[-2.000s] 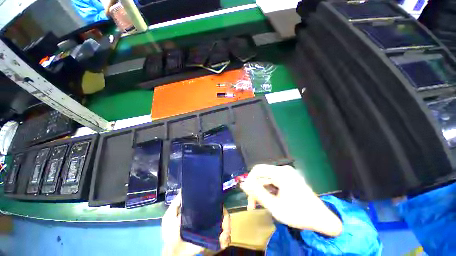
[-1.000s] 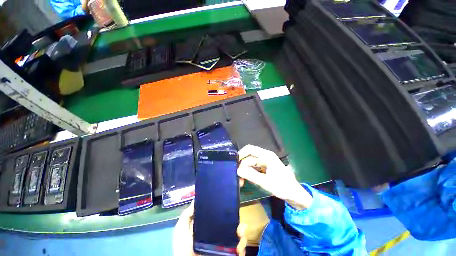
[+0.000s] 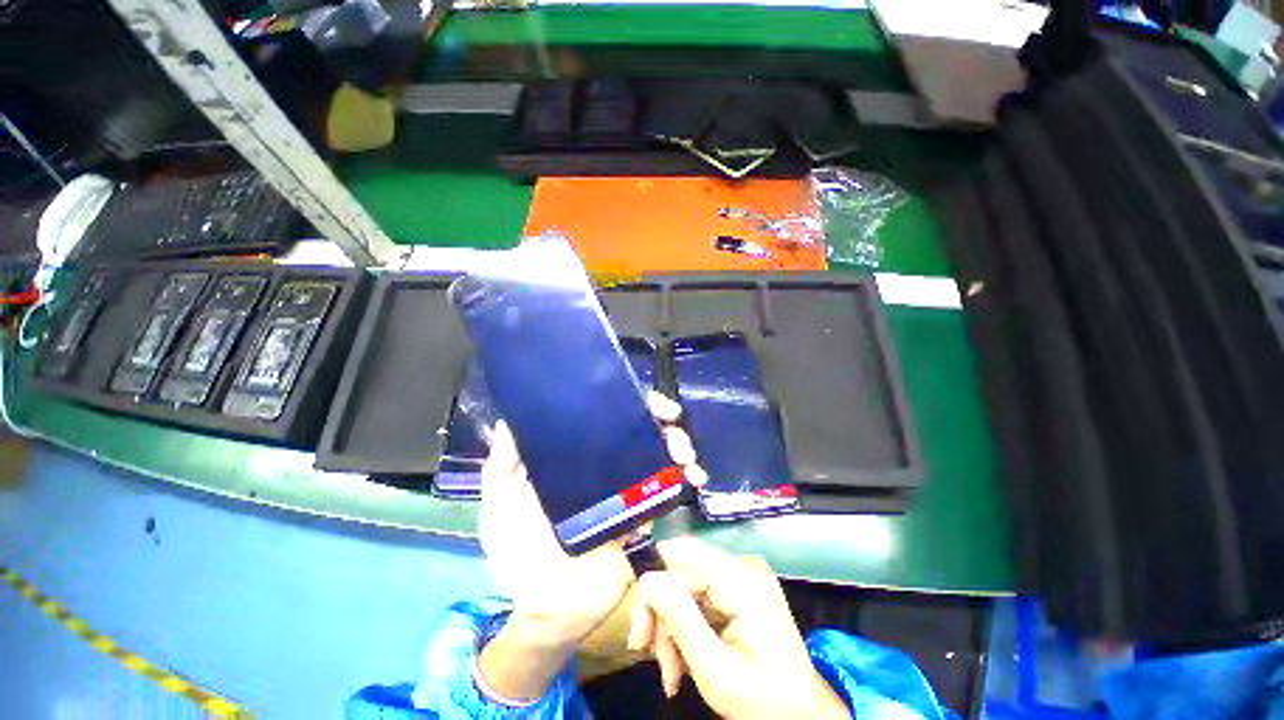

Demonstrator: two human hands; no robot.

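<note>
My left hand (image 3: 542, 570) holds a smartphone (image 3: 563, 387) tilted above the foam tray (image 3: 852, 380). Its screen is dark blue with a red patch at the bottom, and glare at its top end. My right hand (image 3: 725, 619) is at the phone's bottom end, fingers curled around a small dark plug (image 3: 644, 553) at its bottom edge. Whether the plug is seated in the phone cannot be told. Another phone (image 3: 732, 422) lies in the tray to the right. Other phones (image 3: 462, 443) lie partly hidden behind the held one.
A second foam tray (image 3: 317, 408) at left holds several labelled units. A tall stack of foam trays (image 3: 1127, 352) stands at right. An orange sheet (image 3: 634, 211) with small pieces and a clear plastic bag (image 3: 859, 211) lie behind. A slanted metal post (image 3: 268, 134) stands at back left.
The held phone has moved up and left and now tilts, with its red patch clearer. My right hand has moved from the phone's upper right side to its bottom end. The view has shifted.
</note>
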